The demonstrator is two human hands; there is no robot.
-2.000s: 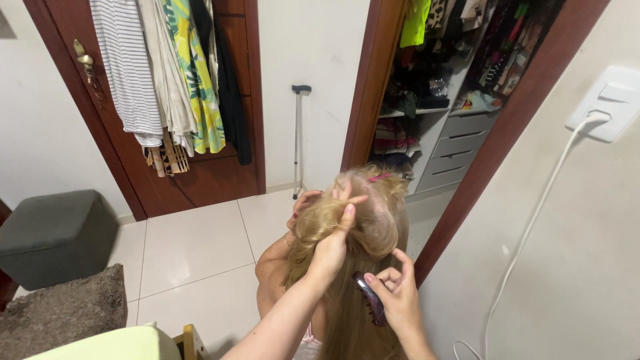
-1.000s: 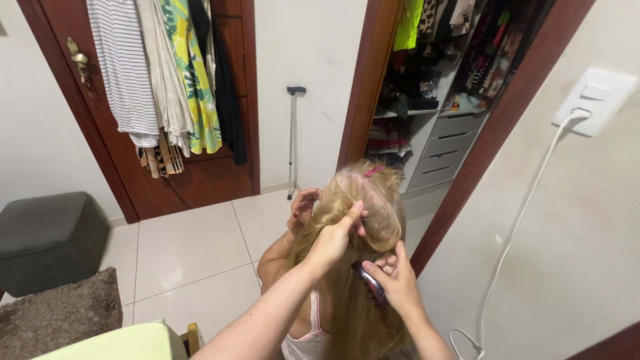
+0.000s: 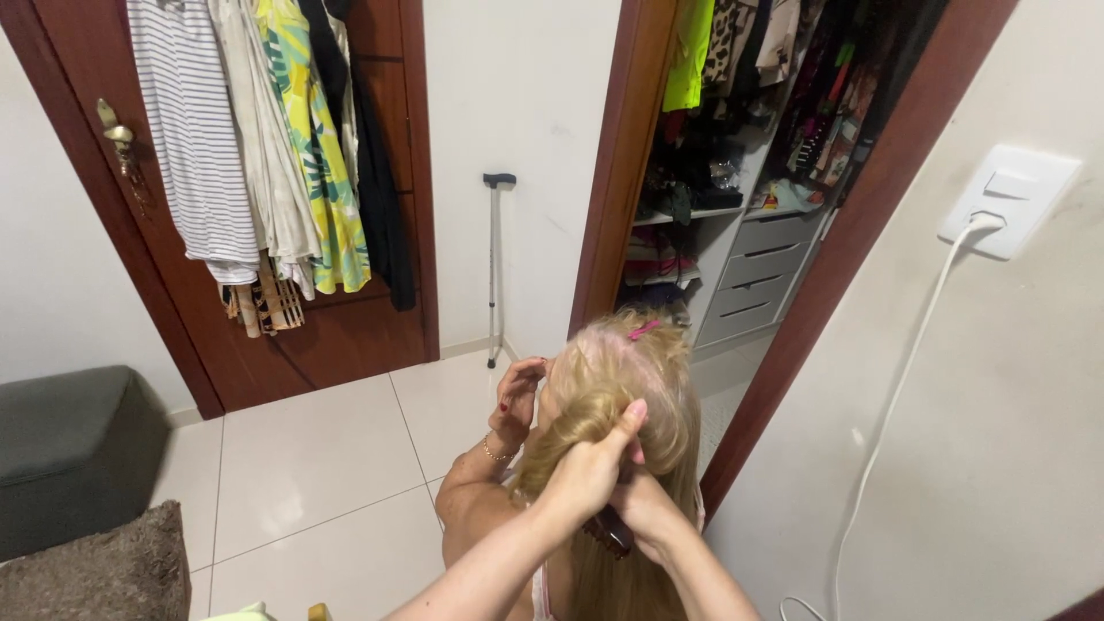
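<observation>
A person with long blond hair (image 3: 595, 414) has their back to me, one hand (image 3: 517, 392) raised beside the face. My left hand (image 3: 599, 461) grips a gathered section of that hair at the back of the head, thumb pointing up. Just below it and to the right, my right hand (image 3: 642, 504) is partly hidden behind the left one and holds a dark hair claw clip or brush (image 3: 611, 530), whose exact kind I cannot tell, against the hair. Near the crown sits a pink hair clip (image 3: 643, 329).
Clothes (image 3: 194, 147) hang on a wooden door (image 3: 362, 345). A walking cane (image 3: 492, 267) leans by the wall. On the right are an open closet with drawers (image 3: 759, 267) and a white cable (image 3: 901, 388) in an outlet. A grey pouf (image 3: 73, 457) stands left, near a shaggy brown rug or cushion (image 3: 103, 569).
My right hand has moved left with the dark hair accessory, to just under my left hand. The hair at the back is now gathered in my left hand.
</observation>
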